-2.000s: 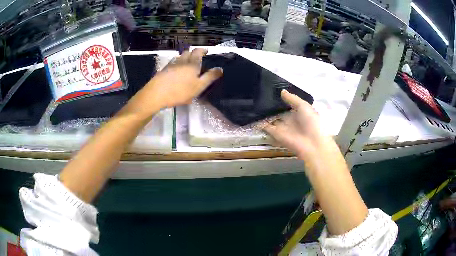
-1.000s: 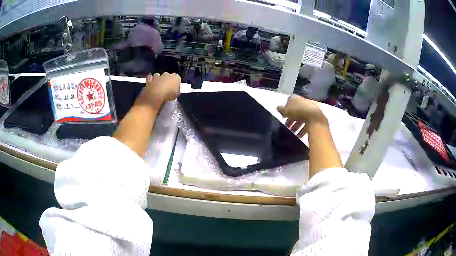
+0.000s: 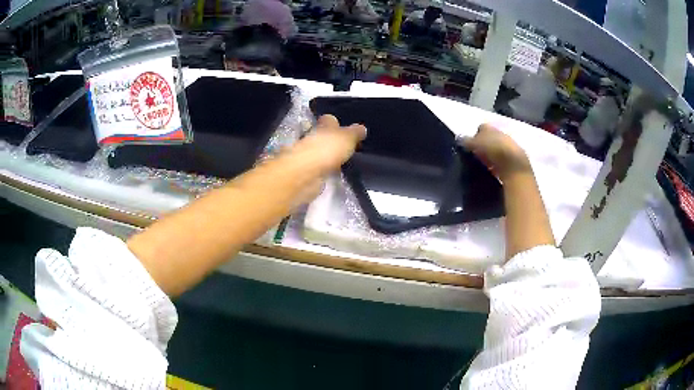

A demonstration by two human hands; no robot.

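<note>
A black tablet with a glossy front [image 3: 411,141] lies slanted on clear bubble wrap over a white pad [image 3: 335,221]. Light reflects off its near part. My left hand [image 3: 323,152] is over its left edge, fingers bent and fingertips at the glass. My right hand [image 3: 498,152] is at its upper right edge with bent fingers. A small pale spot shows at those fingertips; I cannot tell what it is. My right hand and forearm hide part of the right side. Whether either hand grips the tablet is unclear.
Black panels [image 3: 228,122] lie on bubble wrap at left. A tag with a red stamp [image 3: 141,107] hangs in front of them. A worn white post [image 3: 620,175] stands at right, with a red-and-black item [image 3: 677,194] beyond. People are behind the bench.
Since one second ago, my left hand has moved right from beside the tablet onto its left edge. Around two seconds ago both hands held the tablet up at a tilt; now it lies on the wrap.
</note>
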